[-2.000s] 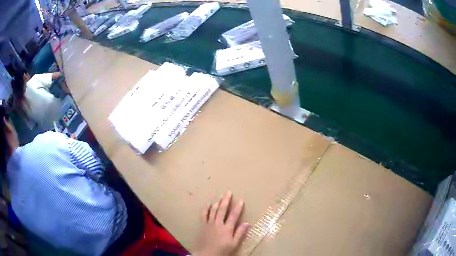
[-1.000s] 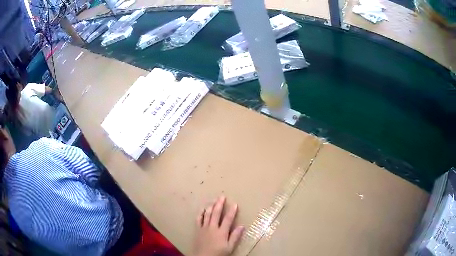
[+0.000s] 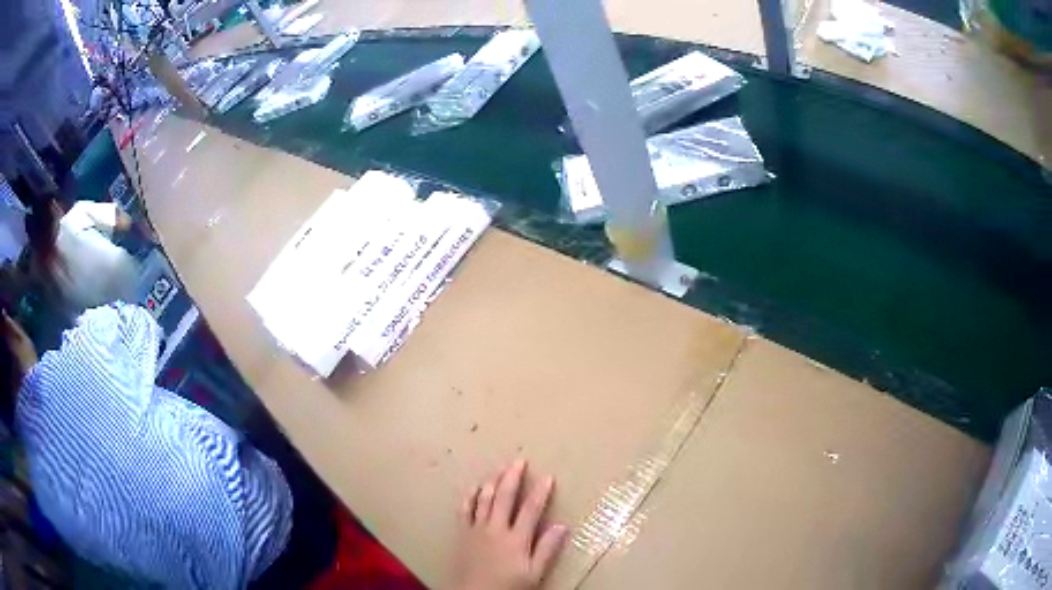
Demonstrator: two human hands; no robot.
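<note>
My left hand (image 3: pixel 509 532) rests palm down on the brown cardboard table covering (image 3: pixel 577 380), near its front edge. Its fingers are slightly apart and it holds nothing. My right hand is out of the picture. Several white boxes (image 3: pixel 369 271) lie side by side in shiny film on the cardboard, beyond my left hand and to its left. A stack of bagged boxes (image 3: pixel 1015 524) is cut off by the right edge.
The dark green conveyor belt (image 3: pixel 854 248) carries bagged boxes (image 3: pixel 704 161) behind a pale post (image 3: pixel 606 127). A person in a blue striped shirt (image 3: pixel 138 449) sits at the left, with another person in white (image 3: pixel 87 248) beyond. Clear tape (image 3: pixel 629 496) covers a cardboard seam.
The bagged boxes on the belt have moved to the right, past the pale post. The striped-shirt person's arm has shifted. My left hand stays in about the same place.
</note>
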